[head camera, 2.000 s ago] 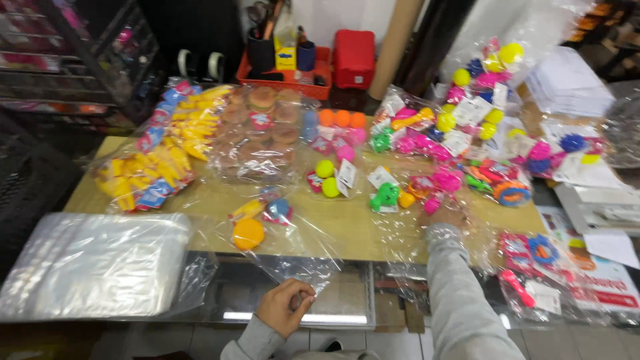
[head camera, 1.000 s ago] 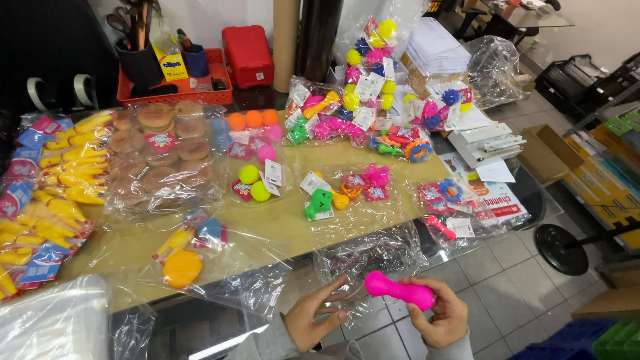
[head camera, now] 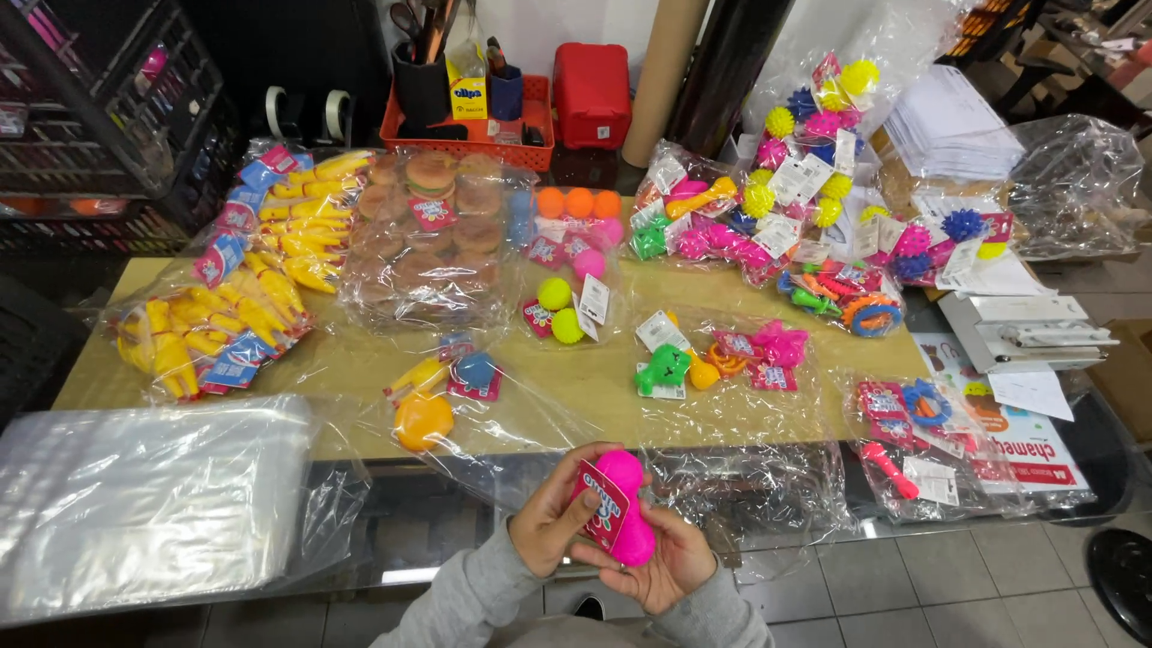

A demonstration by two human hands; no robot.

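Note:
A bright pink bone-shaped toy (head camera: 634,531) is held upright between my hands at the table's front edge. My left hand (head camera: 560,515) grips it from the left, its thumb on a red printed tag (head camera: 601,506) that lies against the toy. My right hand (head camera: 668,551) cups the toy from below and the right. Left of my hands, a clear bag holds an orange disc-like toy (head camera: 423,420), a blue toy (head camera: 473,370) and a yellow one. Beyond them to the right lies another clear bag with a green toy (head camera: 663,368) and a pink toy (head camera: 779,344).
Empty clear bags (head camera: 153,495) lie stacked at the left front. Bagged yellow toys (head camera: 301,225), burger toys (head camera: 430,261) and spiky balls (head camera: 837,186) line the table's back. An orange basket (head camera: 537,99), a red box (head camera: 592,94) and a metal device (head camera: 1017,331) stand around.
The pink toy was mostly in my right hand a second ago, with my left hand open beside it; now both hands hold it and a red tag shows on it. The view has swung back left.

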